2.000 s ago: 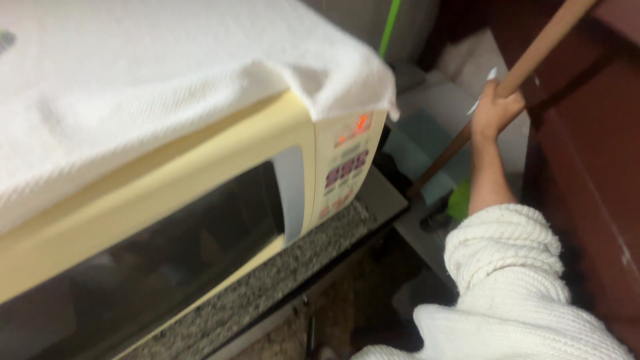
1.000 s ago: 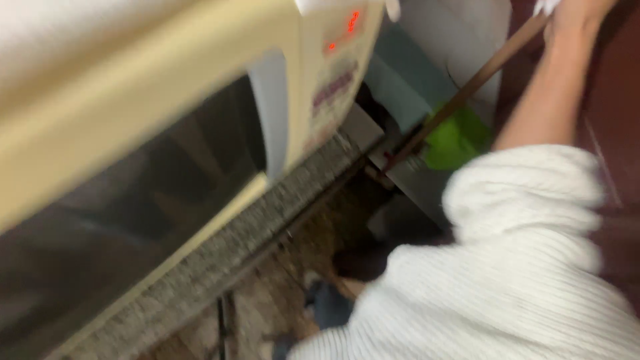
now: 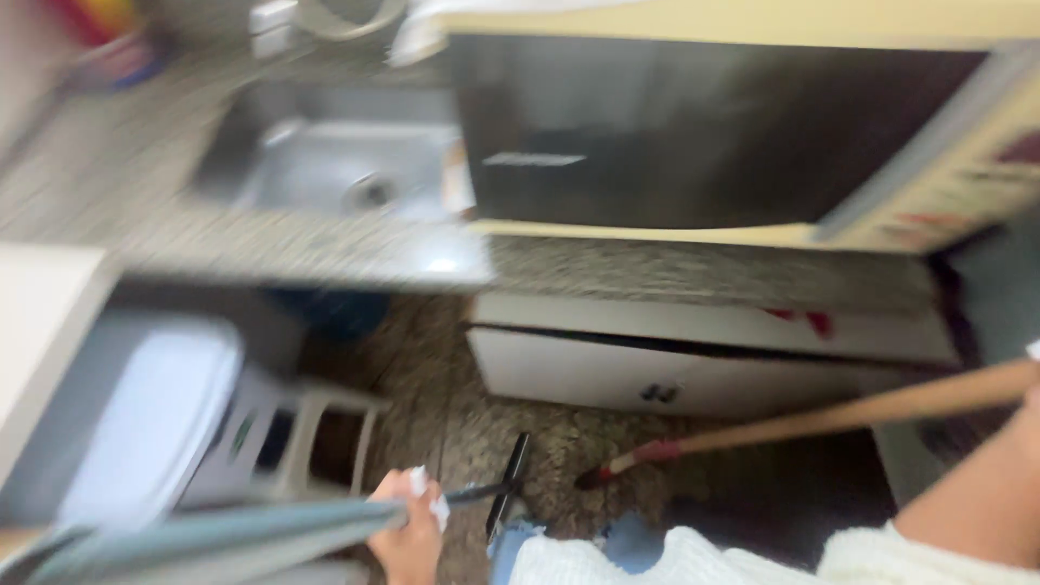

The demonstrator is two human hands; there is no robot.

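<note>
My left hand [image 3: 410,524] is closed around a blue-grey pole [image 3: 475,492], with cloth of the same tone hanging along it to the left. Its lower end meets a dark crossbar [image 3: 508,483] near the floor. At the right edge my right hand [image 3: 1030,406], partly cut off by the frame, is on a wooden pole [image 3: 861,413]. That pole slants down to the left and ends in a reddish tip [image 3: 593,478] over the floor. The view is blurred.
A cream microwave [image 3: 650,231] stands on a granite counter [image 3: 715,272] beside a steel sink [image 3: 357,162]. White cabinet doors [image 3: 585,370] lie below. At left are a lidded bin [image 3: 154,422] and a plastic crate [image 3: 341,439]; a blue object [image 3: 341,313] sits behind.
The view has swung left, bringing in the sink, the bin and my left hand with its pole. My right hand is on the wooden pole throughout.
</note>
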